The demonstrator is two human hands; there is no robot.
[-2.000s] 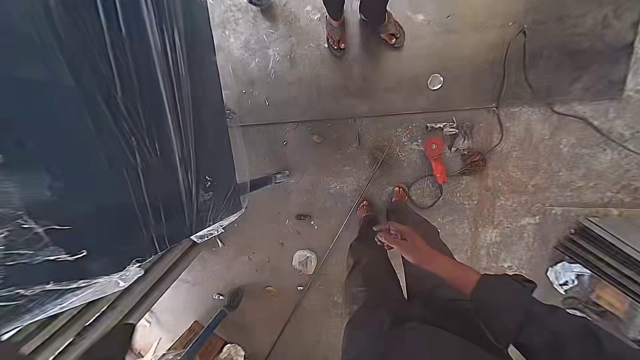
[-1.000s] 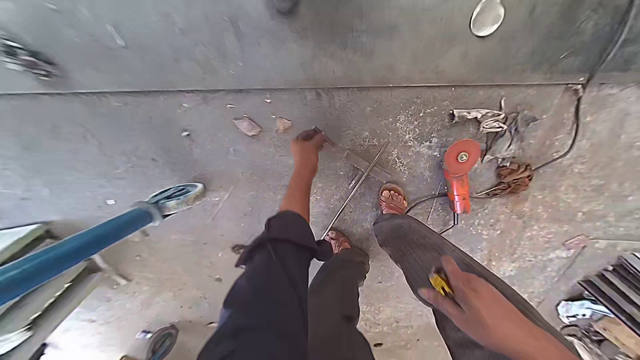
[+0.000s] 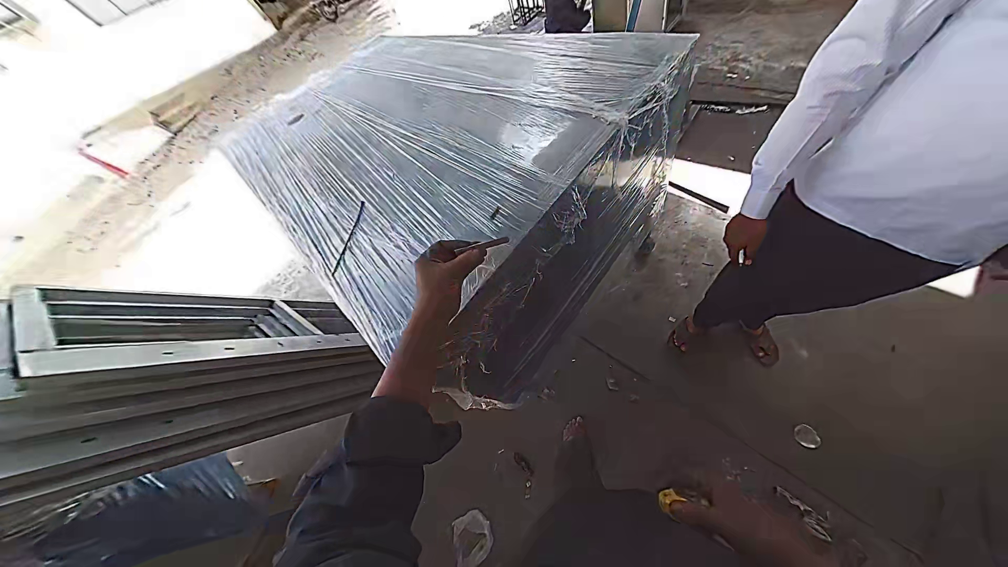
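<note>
My left hand (image 3: 447,272) grips a short, flat strip (image 3: 482,246) over the near end of a large box-shaped stack wrapped in clear stretch film (image 3: 409,150). The material of the strip cannot be told. A thin dark rod (image 3: 349,238) lies on the film to the left of this hand, and a small dark piece (image 3: 494,212) is just above it. Low in the view, my right hand (image 3: 720,512) is closed around a yellow object (image 3: 670,501), mostly hidden by the fingers and in shadow.
A person in a white shirt (image 3: 890,150) stands at the right, beside the wrapped stack. Long metal frames (image 3: 197,358) are piled at the left, with a film-wrapped bundle (image 3: 150,512) below them. Crumpled clear plastic (image 3: 472,537) and a round disc (image 3: 806,436) lie on the floor.
The view has swung from the floor to the wrapped stack. My left hand, low near the floor a second ago, is now over the stack. The yellow object remains in my right hand.
</note>
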